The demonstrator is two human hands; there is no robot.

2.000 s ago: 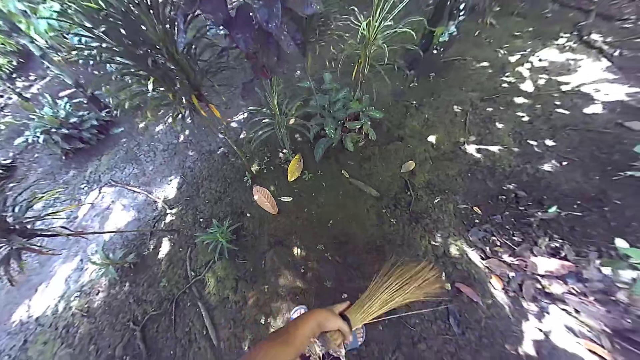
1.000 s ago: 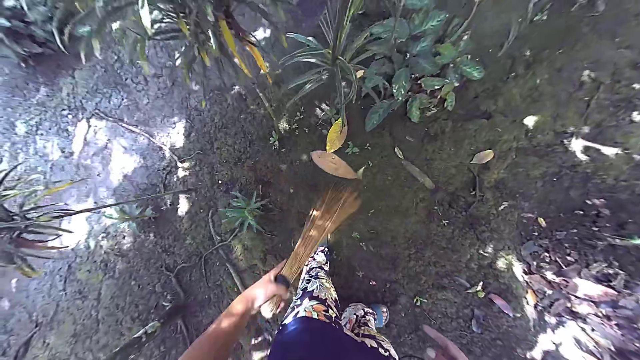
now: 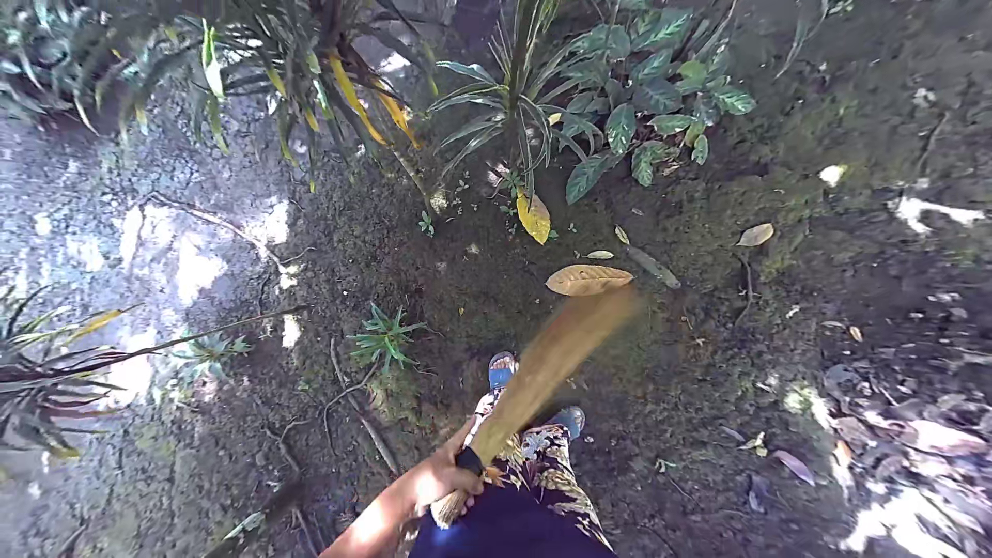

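Observation:
My left hand (image 3: 447,478) is closed around the handle end of a stick broom (image 3: 542,372), just below its black binding. The bristles point up and right, blurred, and their tips reach the lower edge of a large brown dry leaf (image 3: 589,280). A yellow leaf (image 3: 533,218) lies above and left of that one, below a spiky plant. Small pale leaves (image 3: 599,255) lie near the brown leaf, and another dry leaf (image 3: 755,235) is farther right. My right hand is out of view.
My feet in blue sandals (image 3: 570,421) stand under the broom. A small green plant (image 3: 386,336) and exposed roots (image 3: 360,418) are at the left. Leafy plants (image 3: 651,93) grow along the top. Leaf litter (image 3: 914,434) covers the lower right ground.
The broom's bristles have swung to the right since a second ago, and the brown leaf has shifted right, away from the yellow leaf. My right hand has gone out of view.

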